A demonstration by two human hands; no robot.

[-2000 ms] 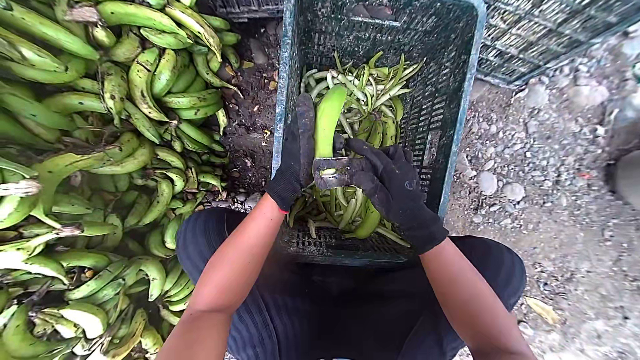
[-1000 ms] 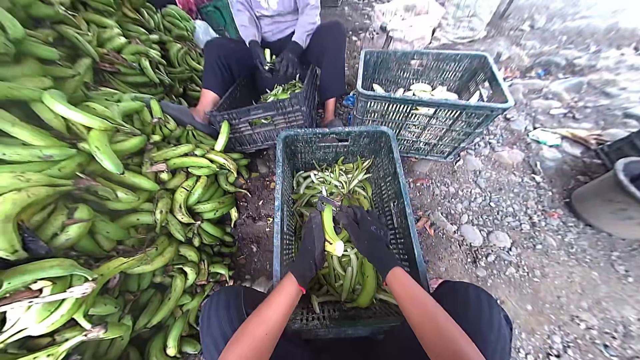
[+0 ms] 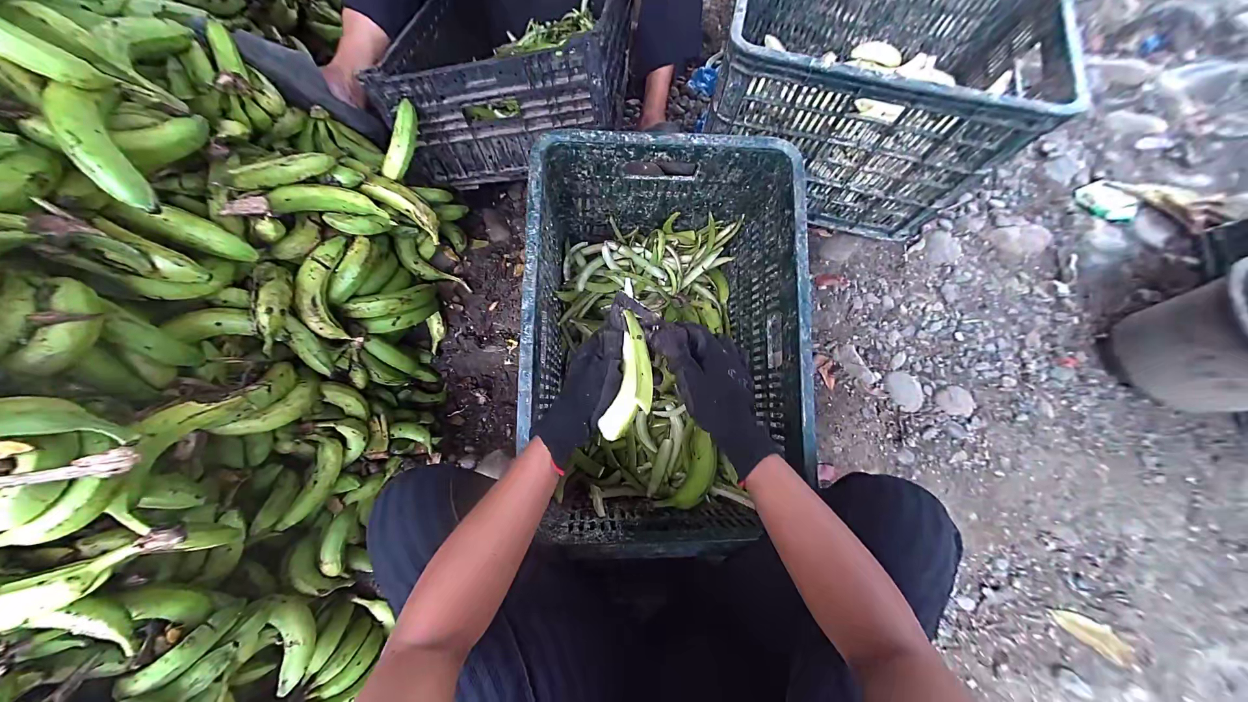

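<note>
Both my hands wear dark gloves and are over a green plastic crate (image 3: 806, 292) between my knees. My left hand (image 3: 588, 385) grips a partly peeled green plantain (image 3: 629, 380); its pale flesh shows at the near end. My right hand (image 3: 704, 380) is at the plantain's far end, fingers bent against it; whether it holds a tool is hidden. Below the hands, green peel strips (image 3: 648, 263) fill the crate's bottom, with a curved green piece (image 3: 697, 473) among them.
A large heap of green plantains (image 3: 322, 283) lies on the left. Ahead, a dark crate (image 3: 497, 122) with peels stands between a co-worker's legs (image 3: 658, 68). Another crate (image 3: 897, 136) holding peeled pieces is at the upper right. A grey bucket (image 3: 1180, 341) stands on stony ground at right.
The plantain was green-skinned on its visible side two seconds ago; now more pale flesh shows, and its pale end points toward me. The view has shifted noticeably.
</note>
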